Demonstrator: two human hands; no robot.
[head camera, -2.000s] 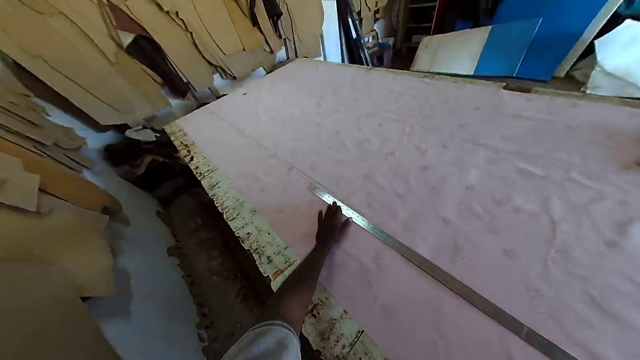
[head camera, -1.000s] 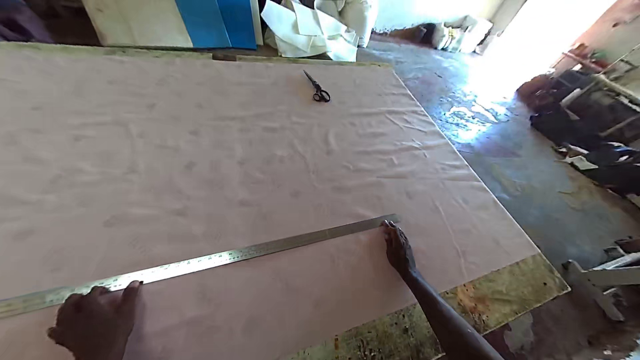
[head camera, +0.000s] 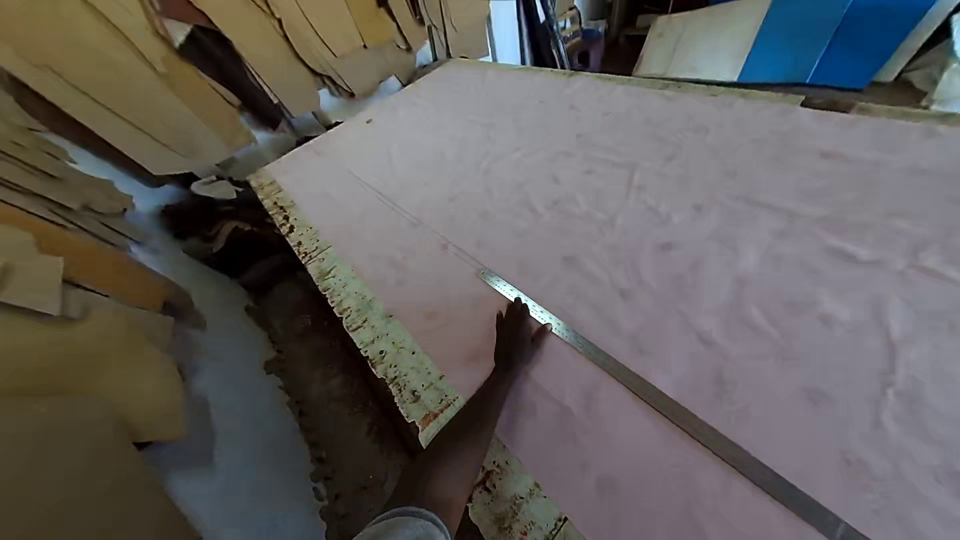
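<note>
A long metal ruler (head camera: 645, 386) lies flat on pink fabric (head camera: 600, 195) that is spread over a large table. My left hand (head camera: 517, 334) rests near the ruler's far left end, fingertips on its lower edge and fingers apart, pressing rather than gripping. From that end, thin lines run along the fabric toward the far left. The ruler's other end reaches the bottom right of the view. My right hand is out of view.
The table's worn, stained edge (head camera: 360, 322) shows along the left. Brown pattern pieces (head camera: 97, 97) hang and lean at the left. White and blue boards (head camera: 795, 41) stand beyond the far edge.
The view has swung right and back left. One second ago both hands were at the ruler and scissors lay on the fabric; the right hand and scissors are now out of view.
</note>
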